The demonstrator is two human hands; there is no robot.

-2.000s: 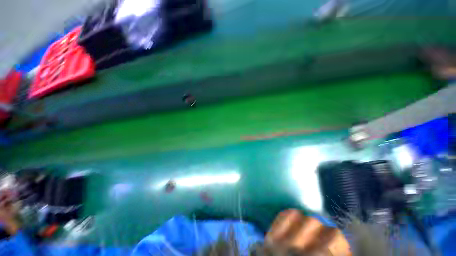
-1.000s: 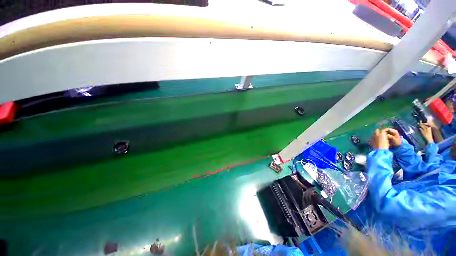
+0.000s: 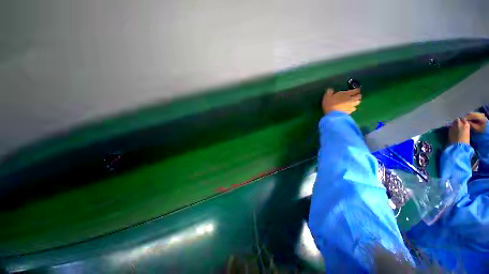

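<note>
My right hand [image 3: 342, 101], bare and in a blue sleeve, reaches over the green conveyor belt [image 3: 214, 198]. Its fingers are at the near edge of a small round black unit [image 3: 354, 83] on the darker band; whether they grip it is not clear. A second round black unit [image 3: 112, 160] lies on the band at the left, blurred. A small blurred dark piece [image 3: 434, 62] is on the band at the far right. My left hand is out of the picture.
A grey post [image 3: 429, 115] slants beyond my forearm. A bright blue bin or bag [image 3: 397, 155], several round black units [image 3: 423, 154] and a clear plastic bag [image 3: 431, 198] lie right of my sleeve. A neighbouring worker's hands [image 3: 462, 127] are at the right edge.
My right arm has come into view and reaches across to the belt, where the black ribbed station showed before. The view has shifted, and a blurred grey surface fills the top.
</note>
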